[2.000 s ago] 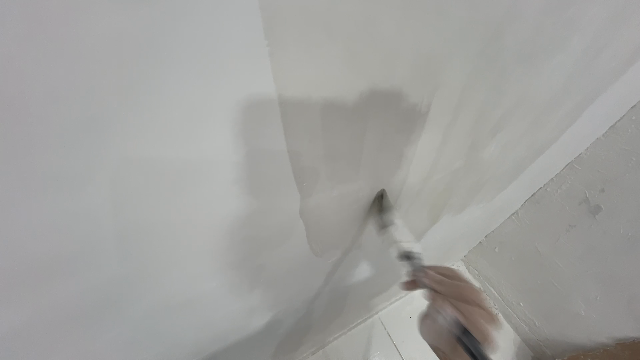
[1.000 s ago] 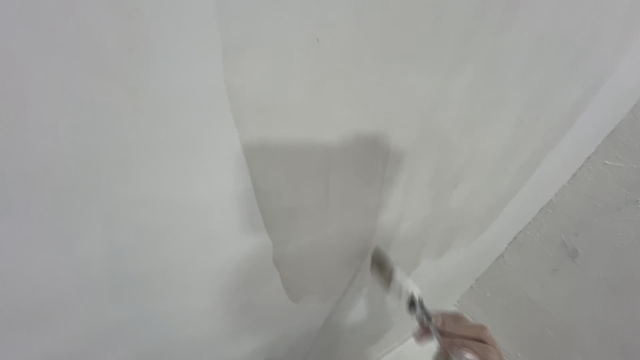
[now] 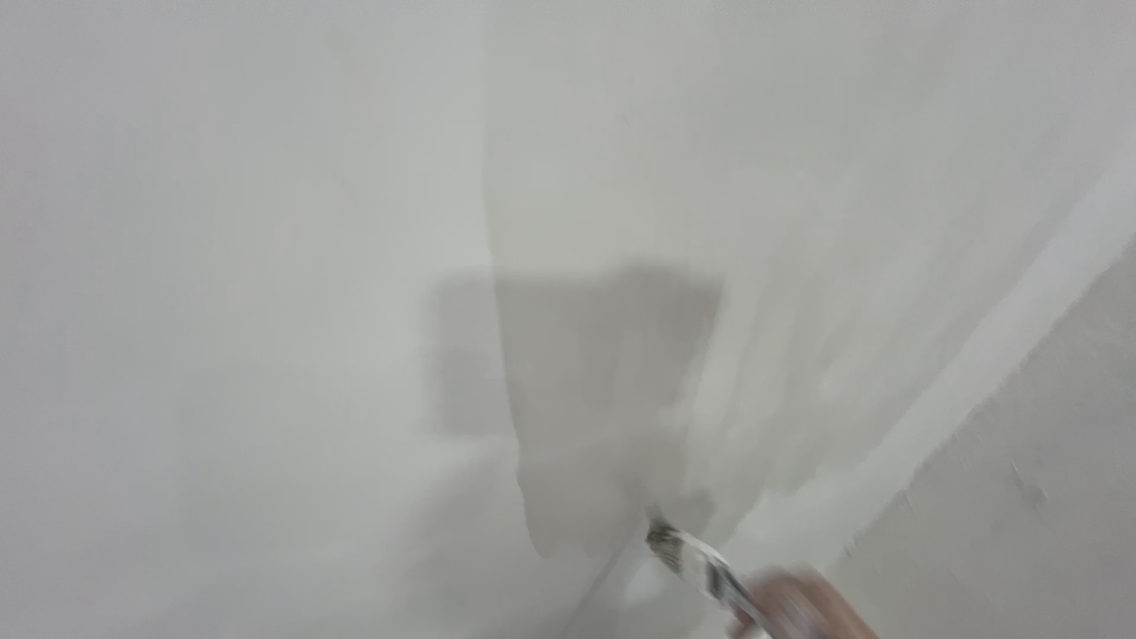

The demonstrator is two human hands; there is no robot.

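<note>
My right hand (image 3: 799, 608), blurred and cut off by the bottom edge, is closed around the handle of a paintbrush (image 3: 692, 555). The brush slants up to the left, and its dark bristle tip is at or very near the wall; contact is hard to tell. A greyish coat of paint (image 3: 612, 355) covers part of the white wall (image 3: 240, 266), with a distinct left edge that tapers near the bristles. A soft shadow falls across both. My left hand is out of view.
Along the right runs a pale diagonal strip (image 3: 985, 355) where the coated area ends. Beyond it lies a grey, rough surface (image 3: 1038, 532) with small marks.
The view has shifted. The brush stays in my right hand, near the lower end of the grey coat. White tile-like pieces at the bottom, seen two seconds ago, are out of view.
</note>
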